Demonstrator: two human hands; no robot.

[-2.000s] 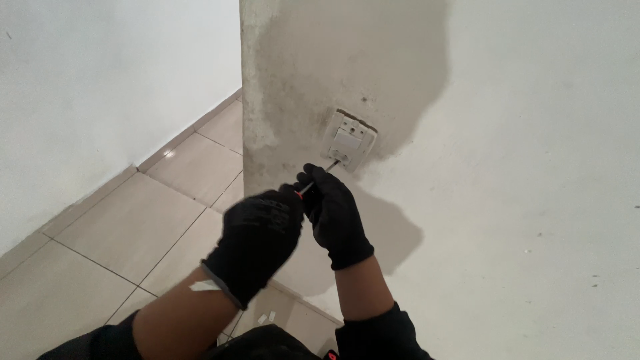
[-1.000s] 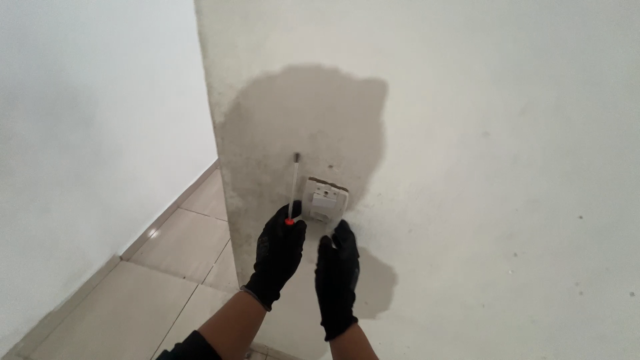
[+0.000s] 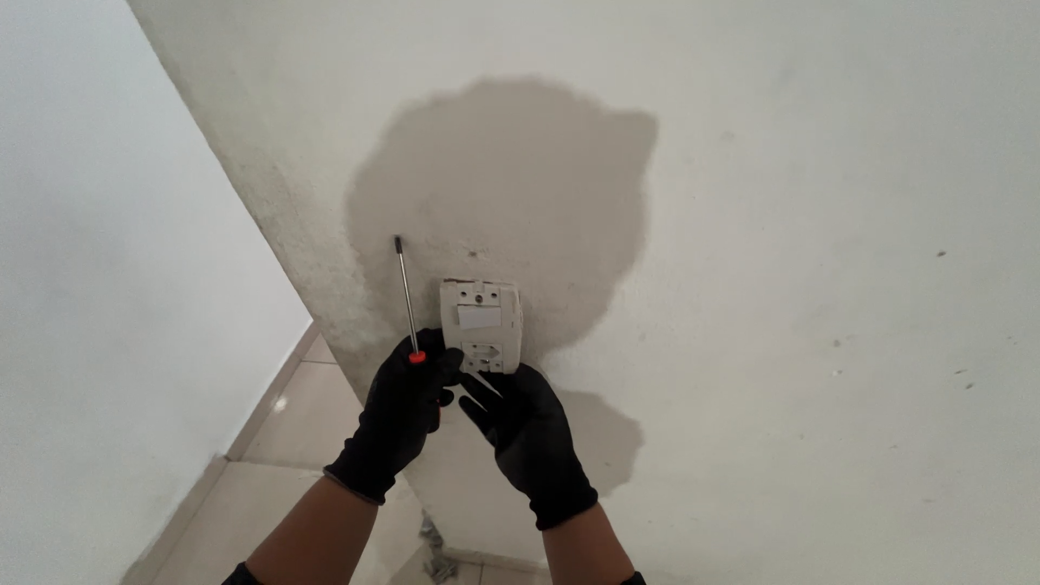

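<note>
A white electrical wall plate [image 3: 481,327] with a rocker switch [image 3: 479,316] above and a power socket [image 3: 485,353] below is at the wall, its screw holes showing. My left hand [image 3: 398,406], in a black glove, holds a screwdriver [image 3: 408,301] with a red collar, its shaft pointing up beside the plate; the handle is mostly hidden in the palm. The fingertips of that hand reach the plate's lower left edge. My right hand [image 3: 536,439], gloved in black too, is at the plate's lower right edge, fingers apart. Whether it grips the plate is unclear.
The painted wall [image 3: 772,325] carries small marks and my shadow. Its left edge runs down toward a tiled floor [image 3: 301,422]. Another white wall [image 3: 122,244] with a tile baseboard [image 3: 268,390] stands at left. Grey debris [image 3: 439,561] lies on the floor at the wall's foot.
Two seconds ago the screwdriver's tip was at the plate's lower part with both hands around the tool. Now it points up in my left hand, and my right hand is off it. The view has shifted.
</note>
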